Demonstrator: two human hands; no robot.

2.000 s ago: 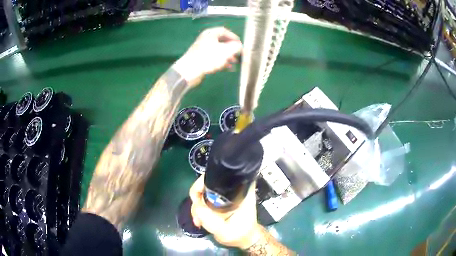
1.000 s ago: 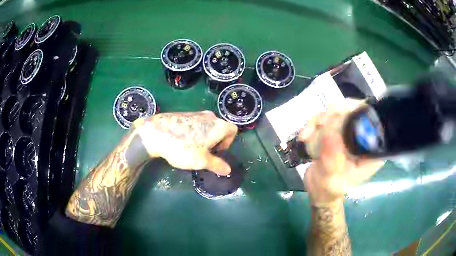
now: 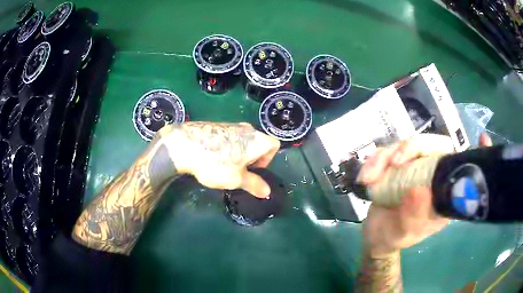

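My left hand [image 3: 226,157] rests over a plain dark round cap [image 3: 252,206] on the green bench, its thumb and fingers on the cap's upper side. My right hand [image 3: 401,189] is shut around the pale wrapped grip of the electric screwdriver [image 3: 487,186]. The screwdriver lies nearly level, its round blue-and-white sticker facing me and its front end at the screw feeder [image 3: 367,123]. Several black cylindrical units with pale-ringed faces stand beyond my left hand, one of them [image 3: 285,116] just past my fingers.
Black blister trays [image 3: 51,137] are stacked at the left, with several ringed units [image 3: 36,62] on top. A clear plastic bag [image 3: 475,119] lies beyond the feeder. Dark trays [image 3: 487,26] show at the upper right corner.
My left hand has come down from the far side onto the cap. My right hand has moved right with the screwdriver, from over the bench to the feeder, and tipped it from upright to nearly level.
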